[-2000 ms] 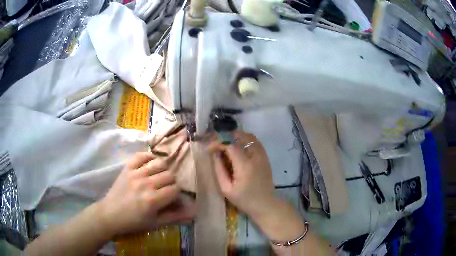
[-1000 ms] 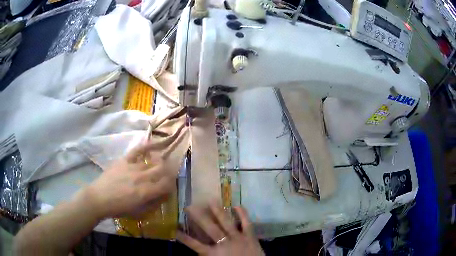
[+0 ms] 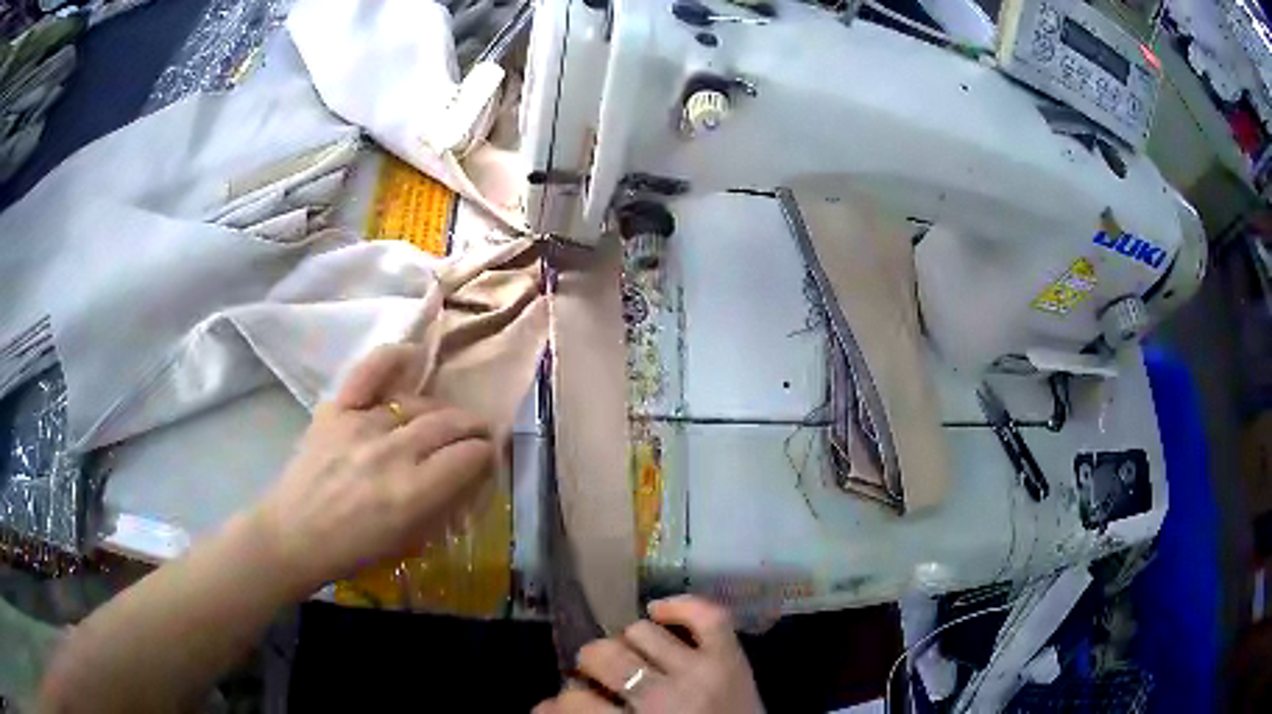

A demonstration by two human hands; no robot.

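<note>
A long beige strip (image 3: 593,419) runs from under the machine head down to the table's front edge, with a dark edge on its left. My right hand (image 3: 663,663) grips its lower end at the bottom of the frame. My left hand (image 3: 391,467) lies on the beige inner cloth (image 3: 488,342), left of the strip, fingers bent; I cannot tell if it pinches the cloth. The pale garment panel (image 3: 168,300) spreads to the left. The needle area is hidden by the white JUKI sewing machine (image 3: 865,126) head and a dark round knob (image 3: 645,230).
Stacked beige strips (image 3: 879,349) with dark edges lie right of the needle. Small dark snips (image 3: 1016,444) lie further right. A control panel (image 3: 1081,63) stands upper right. Yellow printed tape (image 3: 412,209) shows on the table. Something blue (image 3: 1186,516) is at the right.
My right hand moved from beside the needle area down the strip to its lower end and closed on it. My left hand moved slightly up beside the beige cloth. The camera view shifted.
</note>
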